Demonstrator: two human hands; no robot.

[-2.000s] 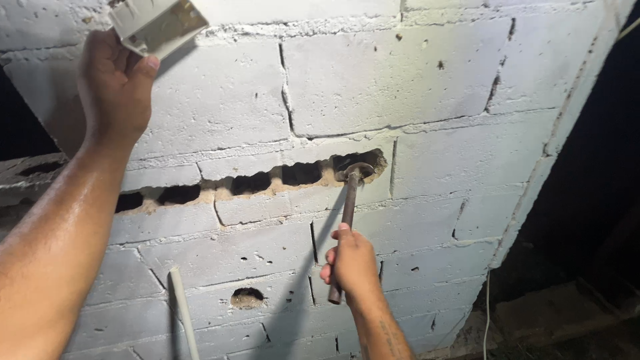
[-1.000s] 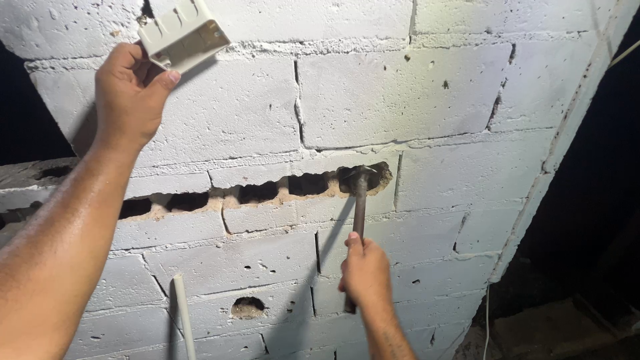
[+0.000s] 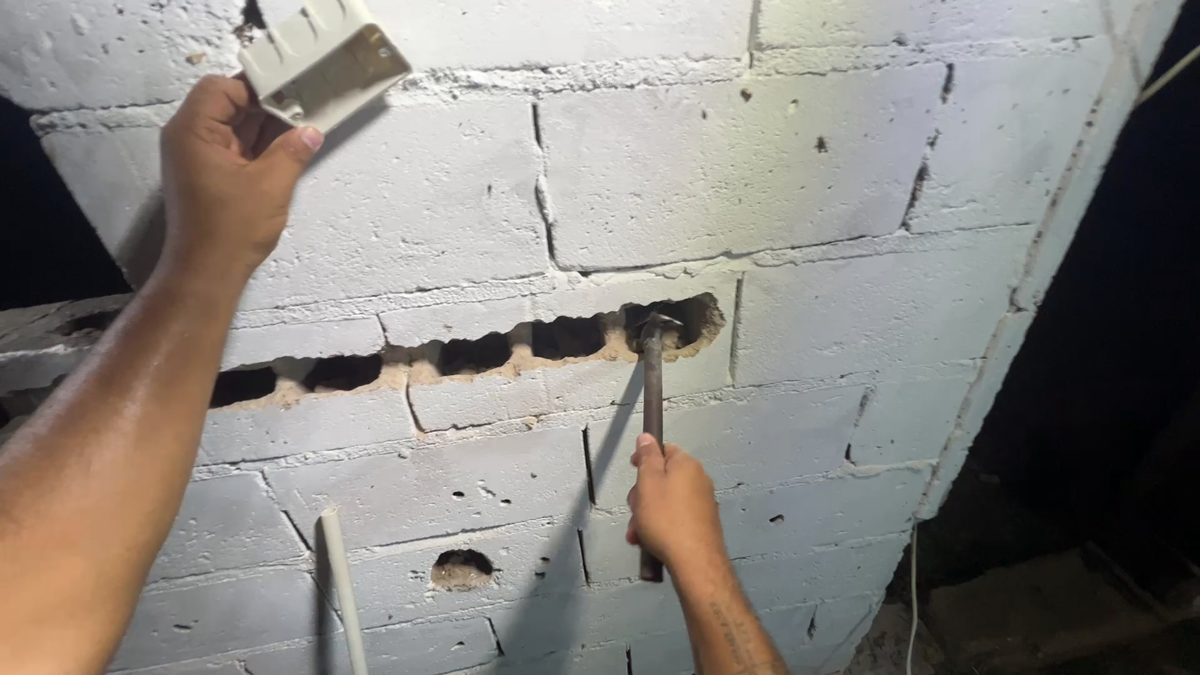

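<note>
My left hand [image 3: 230, 173] pinches a pale plastic electrical wall box [image 3: 328, 70] by its lower left side, up at the top left, its open cavity turned towards me. My right hand [image 3: 675, 502] grips a hammer [image 3: 653, 394] by its dark handle. The hammer's head sits at the right end of a rough horizontal channel [image 3: 520, 361] broken into the concrete block wall [image 3: 712, 169]. The head's far side is hidden in the hole. Dark block cavities show along the channel.
A pale conduit pipe [image 3: 345, 591] stands against the wall at the lower left. A small broken hole [image 3: 462, 569] lies to its right. The wall's right edge [image 3: 1017, 300] drops off to dark ground, and a thin cable [image 3: 914, 600] hangs by its lower end.
The hammer head has shifted slightly within the right end of the channel, its handle now nearly upright. My left hand still holds the box at the top left.
</note>
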